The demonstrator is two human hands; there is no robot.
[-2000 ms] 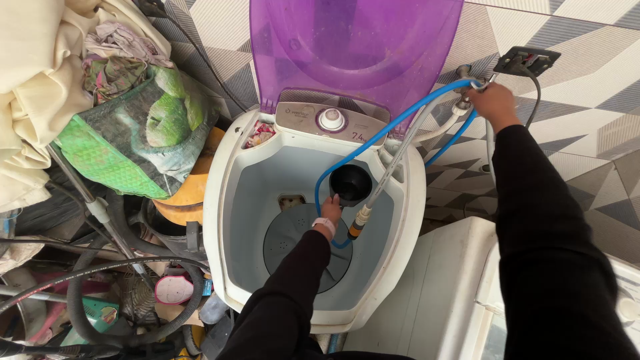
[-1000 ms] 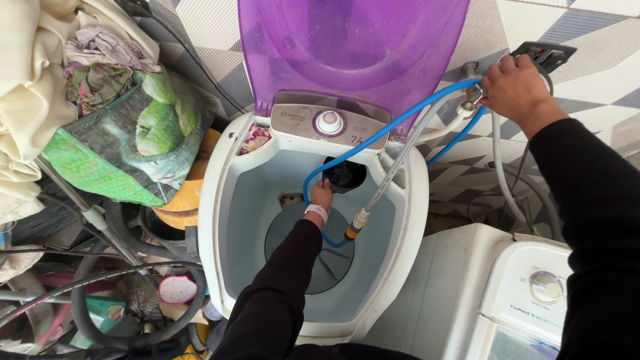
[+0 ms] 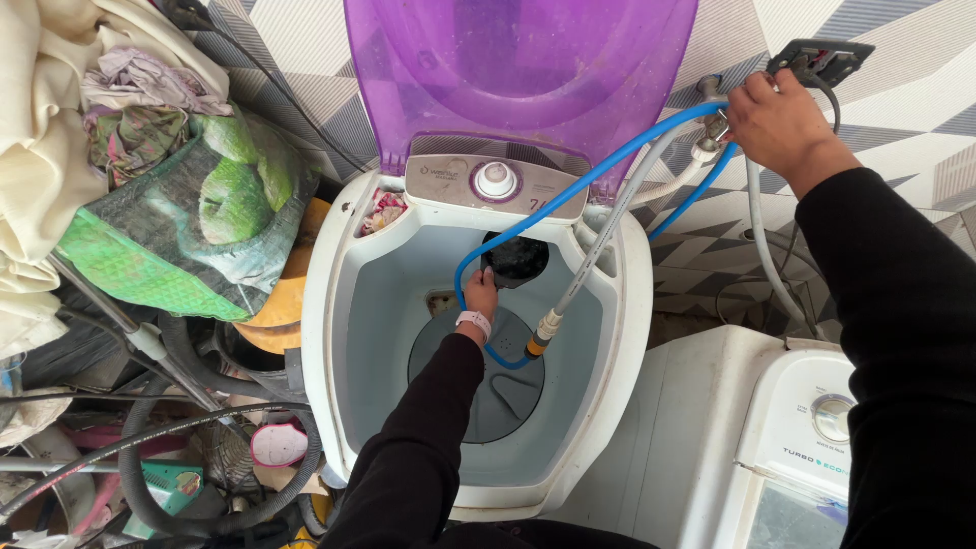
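Inside the pale tub of a top-loading washing machine [image 3: 637,305], my left hand [image 3: 480,293] holds a black cup-like container [image 3: 518,259] by its near edge, under a blue hose [image 3: 564,183]. A light wristband is on that wrist. The purple translucent lid [image 3: 518,69] stands raised. My right hand [image 3: 774,122] is on the metal tap [image 3: 713,126] on the wall, its fingertips partly hidden. Blue and grey hoses run from near the tap into the tub, where a connector with an orange ring [image 3: 537,343] hangs above the round grey agitator plate [image 3: 511,393].
On the left stand a green patterned bag [image 3: 168,244] with cloths, cream fabric [image 3: 46,137] and a heap with a corrugated grey hose [image 3: 137,457]. A second white washing machine [image 3: 801,419] is at right. A dislodged black socket plate [image 3: 831,61] is beside my right hand.
The black container in my left hand has moved from the middle of the tub to its back wall, away from me. My right hand stays at the tap.
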